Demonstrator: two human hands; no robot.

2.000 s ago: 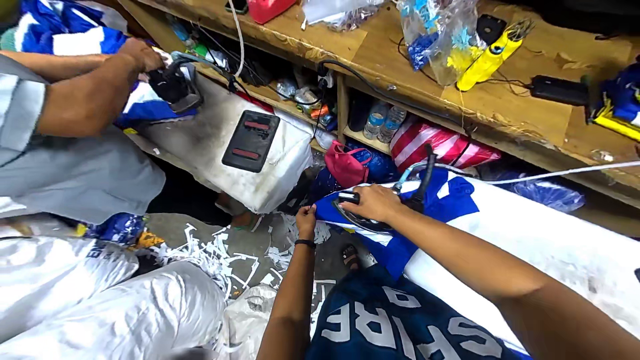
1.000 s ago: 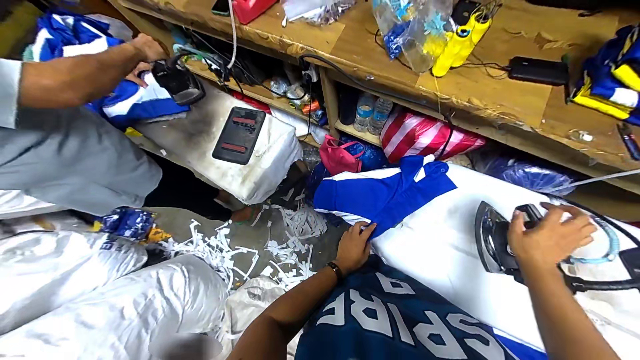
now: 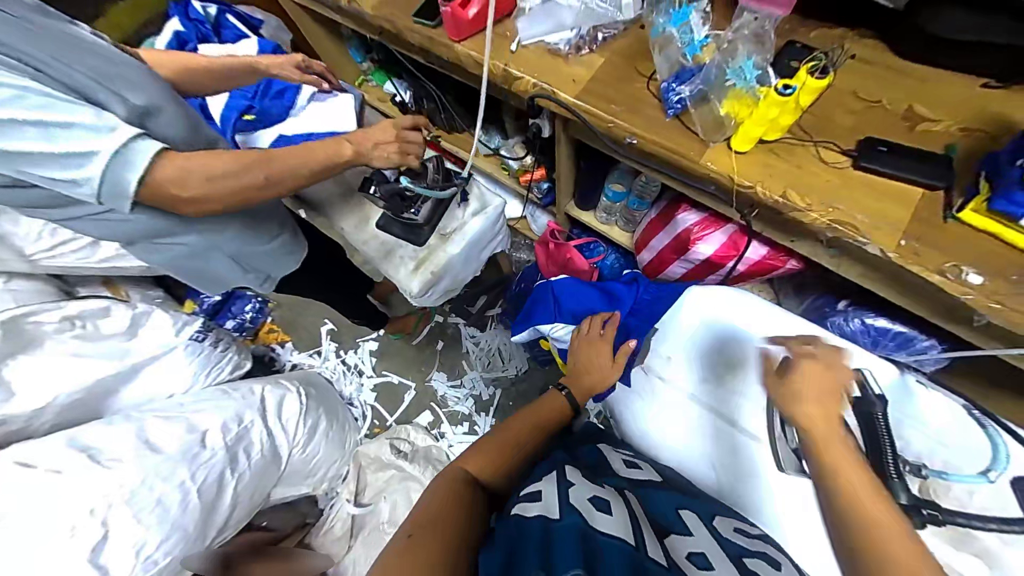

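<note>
My left hand lies spread on a blue and white garment at the end of the white-covered ironing board. The garment is bunched and hangs over the board's end. My right hand, blurred, is off the iron's handle with its fingers apart and nothing seen in it. Just right of it, partly behind my wrist, a steam iron with a black handle and a pale blue hose stands on the board.
At left a co-worker's hand is over another iron on a second padded board. White sacks and paper scraps cover the floor. A wooden bench with shelves, bottles and a striped bag runs behind.
My right hand has let go of the iron, which it had moved to the right off the garment. The garment has shifted towards the board's far end. The co-worker's iron has moved onto the padded board.
</note>
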